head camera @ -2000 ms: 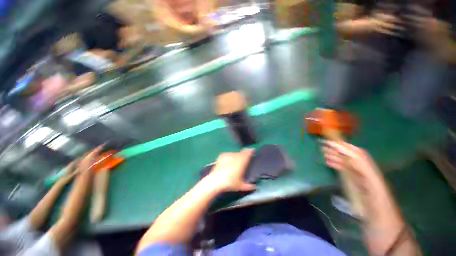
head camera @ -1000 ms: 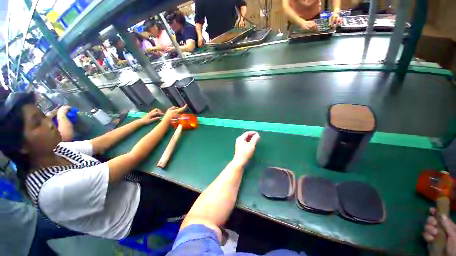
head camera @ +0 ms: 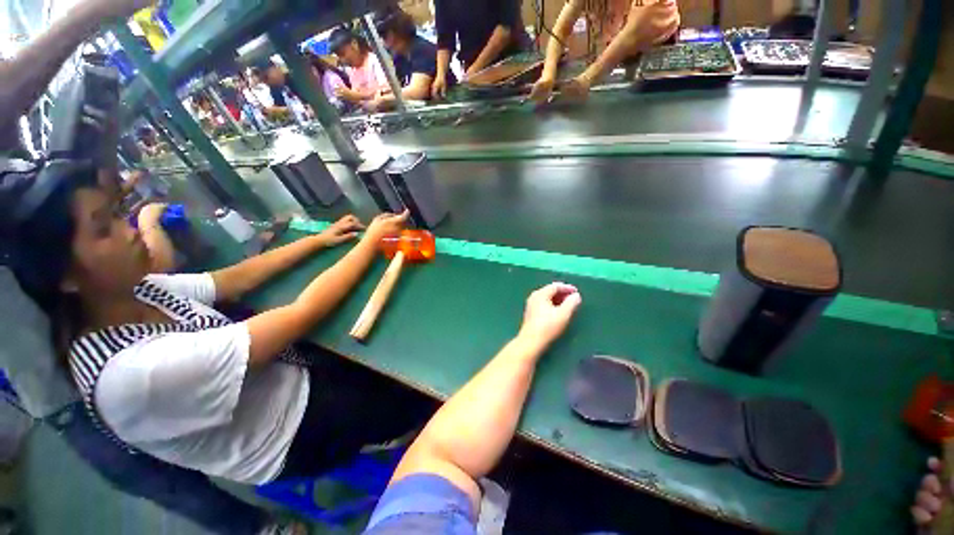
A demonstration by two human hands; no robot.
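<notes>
My left hand [head camera: 549,313] rests over the green bench with its fingers curled in and nothing visible in it. My right hand [head camera: 928,493] is cut off by the right edge, its fingers around the pale handle of a mallet with an orange-red head [head camera: 929,410]. A grey speaker body [head camera: 769,303] stands upright on the bench by the green rail, with a wood-brown top [head camera: 790,258] on it. End covers lie black side up near the bench edge in three short overlapping or neighbouring stacks: left [head camera: 607,390], middle [head camera: 699,418] and right [head camera: 792,441].
A co-worker [head camera: 194,366] sits at left with arms over the bench. A second mallet [head camera: 409,245] lies near their hands. Grey speakers [head camera: 418,188] stand on the dark conveyor belt [head camera: 586,199] beyond the green rail. People and trays [head camera: 685,63] are opposite.
The view has swung left, so the bench things appear further right. My left hand has left the end covers seen at first and is empty beyond them. My right hand still holds the mallet.
</notes>
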